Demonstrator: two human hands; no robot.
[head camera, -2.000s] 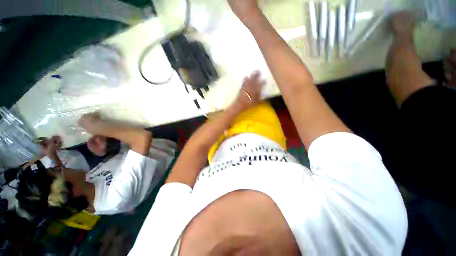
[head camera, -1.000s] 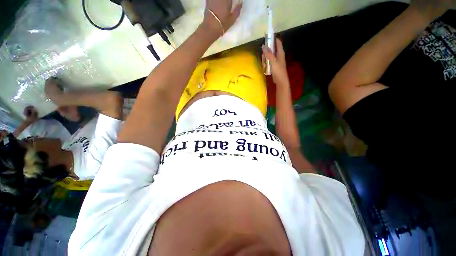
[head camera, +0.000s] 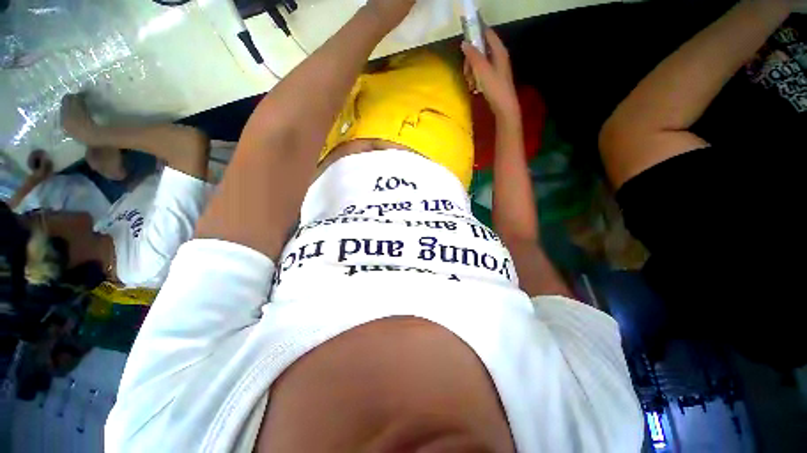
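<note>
My right hand (head camera: 488, 66) holds a slim white and silver product unit (head camera: 472, 28) upright at the bench edge, right of my lap. The unit's far end is cut off by the top of the picture. My left hand (head camera: 389, 7) is at the top edge over the pale sheet (head camera: 434, 19), mostly cut off, so its fingers do not show. The black bench device (head camera: 257, 7) is mostly out of the picture. Its short black prongs (head camera: 250, 46) point toward me.
The cream-white bench (head camera: 199, 75) runs along the top. Clear plastic bags (head camera: 75, 71) lie at the left. A neighbour's arm (head camera: 133, 134) rests there. Another person in black (head camera: 708, 248) is close at the right, with an arm (head camera: 672, 97) over the bench edge.
My right hand has come down from the bench and now holds a unit. My left hand has moved up to the top edge. The view has shifted, so the device has mostly left the picture.
</note>
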